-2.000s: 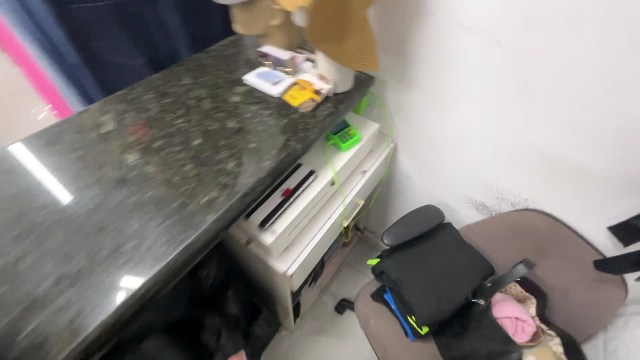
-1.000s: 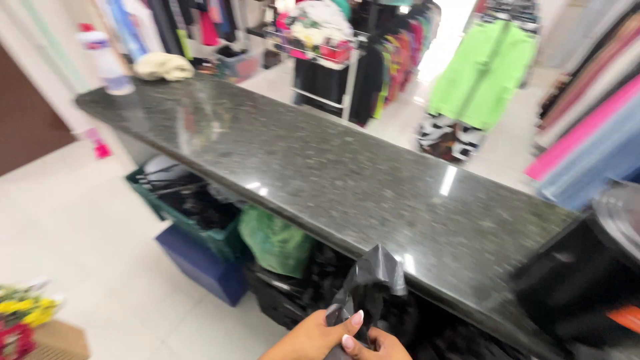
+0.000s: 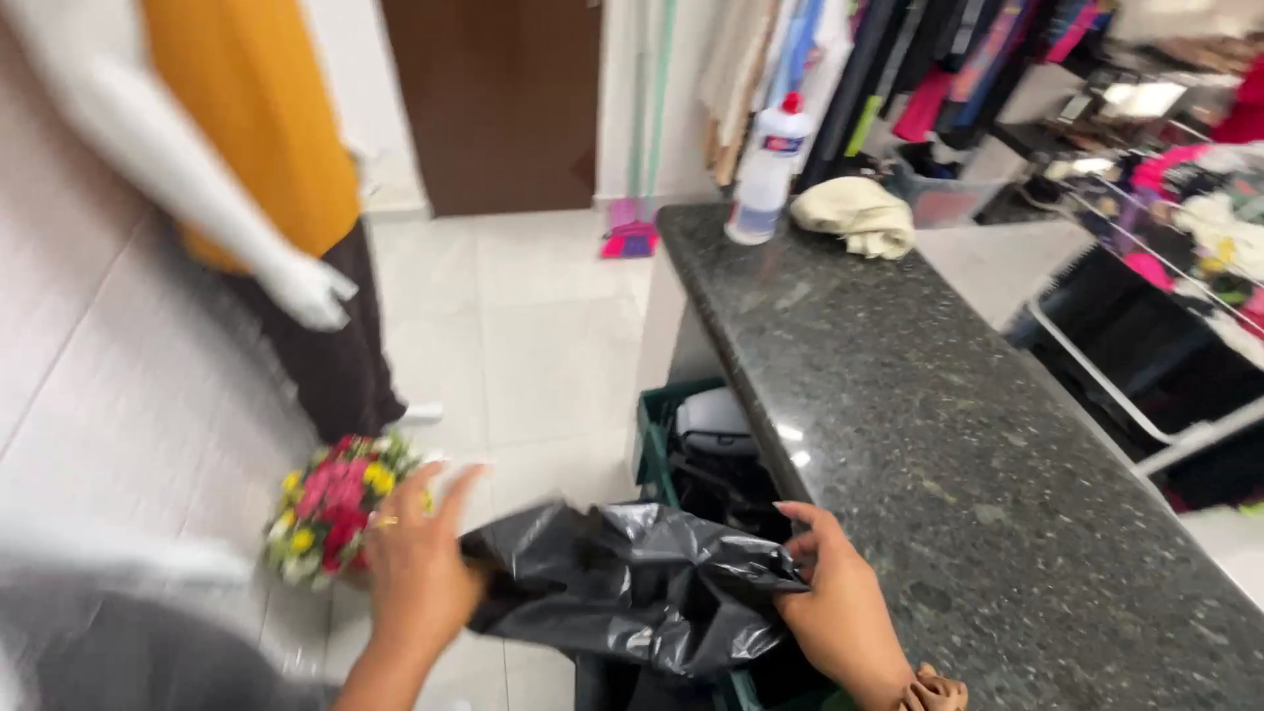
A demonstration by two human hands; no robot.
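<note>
A black plastic bag (image 3: 642, 583) is stretched between my two hands, its mouth partly spread. My left hand (image 3: 420, 558) is at the bag's left end, thumb side against the plastic, with its other fingers raised and apart; whether it grips the plastic is unclear from the blur. At the right end, my right hand (image 3: 834, 592) pinches the bag's edge beside the dark granite counter (image 3: 948, 425). A brown scrunchie (image 3: 933, 688) is around my right wrist. Below and behind the bag, a green crate (image 3: 656, 444) holds dark items and a grey object.
On the counter's far end stand a clear bottle with a red cap (image 3: 770, 173) and a folded cream cloth (image 3: 857, 217). A mannequin (image 3: 247, 158) and a flower arrangement (image 3: 341, 504) are at left. A pink broom (image 3: 630, 232) leans beyond; a clothes rack (image 3: 1155, 395) stands right.
The hands, close together at the bag a second ago, have moved apart, and the bag is now spread wide between them. The view has swung toward the counter's far end.
</note>
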